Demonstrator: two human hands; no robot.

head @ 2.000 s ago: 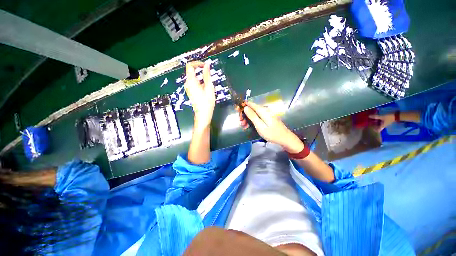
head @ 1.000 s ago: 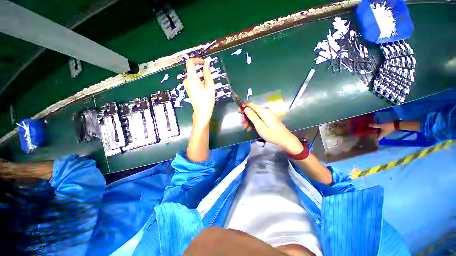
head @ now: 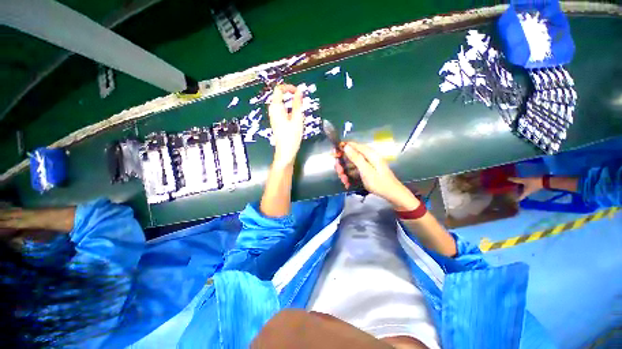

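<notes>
My right hand (head: 367, 167) is closed around a small dark cutting tool (head: 331, 132), possibly nippers or scissors. Its tip points up and left, just right of a small black-and-white panel (head: 311, 116). My left hand (head: 286, 126) is over the panel, thumb and fingers bent close together at its upper part. The fingers hide whatever may be between them. Loose white bits (head: 251, 126) lie left of the left hand, and dark thin scraps (head: 278, 70) lie above it by the worn rail.
Large panels (head: 196, 163) stand in a row at left. A white strip (head: 421, 125), a scrap pile (head: 481, 71), fanned small panels (head: 549, 109) and a blue bin (head: 508, 34) are at right. Another blue bin (head: 48, 169) is far left. Other people's arms show at both sides.
The view has shifted slightly, so the bench things sit a little further right. The tool's tip has drawn back from the panel and turned more upright. My left hand stays over the panel.
</notes>
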